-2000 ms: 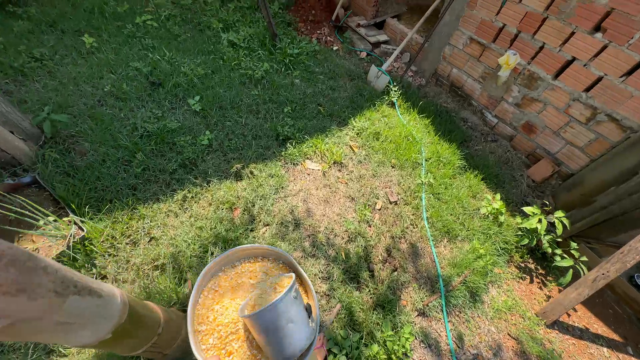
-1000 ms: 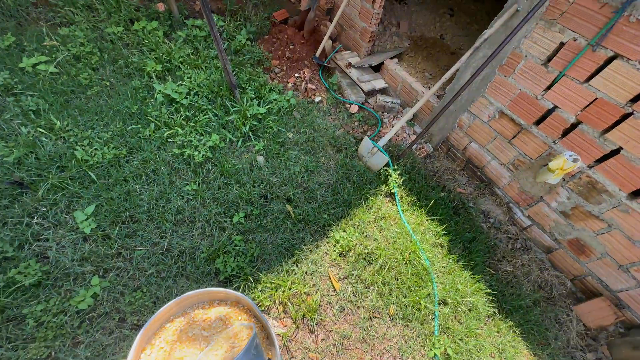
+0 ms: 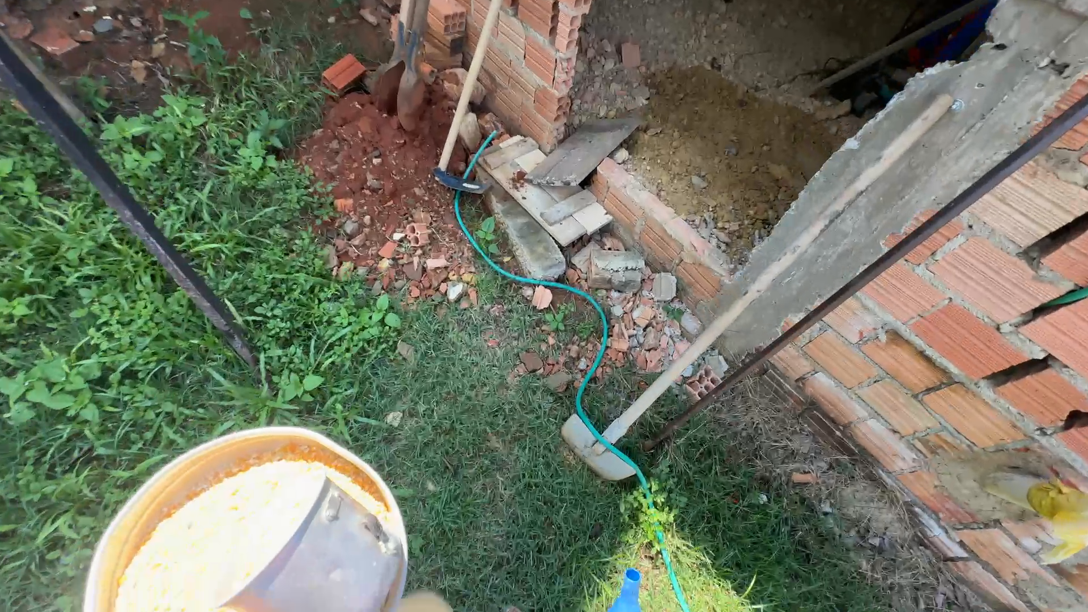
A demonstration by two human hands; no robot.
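A round container with a pale rim stands out at the lower left, cut off by the bottom edge of the head view. Yellow grain, like corn kernels, fills much of it. A dull metal scoop or cup rests in the grain and leans against the right inner side. Neither my left hand nor my right hand can be made out. A blurred tan patch beside the container's lower right may be a fingertip; I cannot tell. The tip of a blue object shows at the bottom edge, right of the container.
A green hose winds over grass and across a long-handled hoe's blade. Dark poles slant at left and right. Beyond lie rubble, boards, red soil with digging tools, and a hollow-brick wall.
The view has swung far toward the rubble and doorway. The container and scoop remain low in the frame, at the left. A blue tip now shows at the bottom edge.
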